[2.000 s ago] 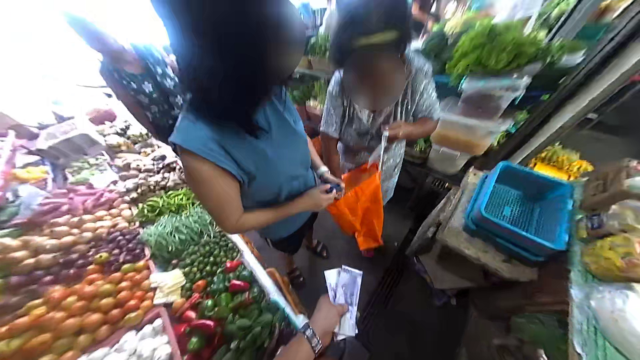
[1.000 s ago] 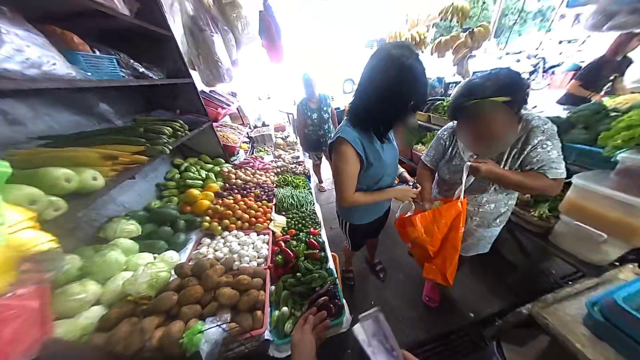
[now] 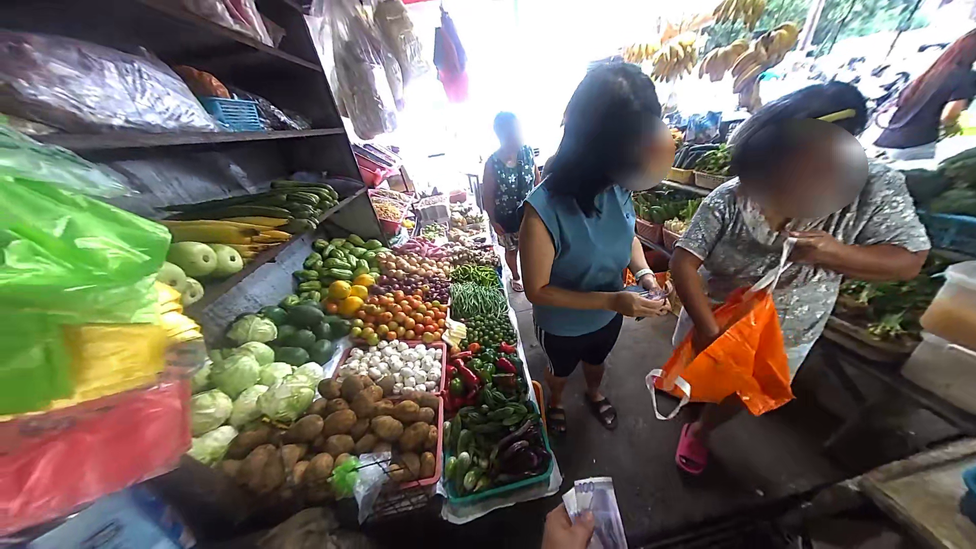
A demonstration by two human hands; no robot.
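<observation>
At the bottom edge, my right hand grips several folded banknotes, with the thumb across them. My left hand is out of view. Ahead, a person in a blue sleeveless top holds something small, possibly banknotes, in both hands. Beside that person, another in a patterned grey shirt bends over an orange bag, one hand lifting a white handle and the other inside the bag.
Potatoes, garlic bulbs, cabbages and a green-rimmed tray of vegetables fill the stall at left. Plastic bags stand close at far left. Plastic containers are at right. Another person stands farther back.
The view has swung left since two seconds ago. A hand seen at the tray's edge one second ago is out of view. The person in grey now has one hand inside the orange bag.
</observation>
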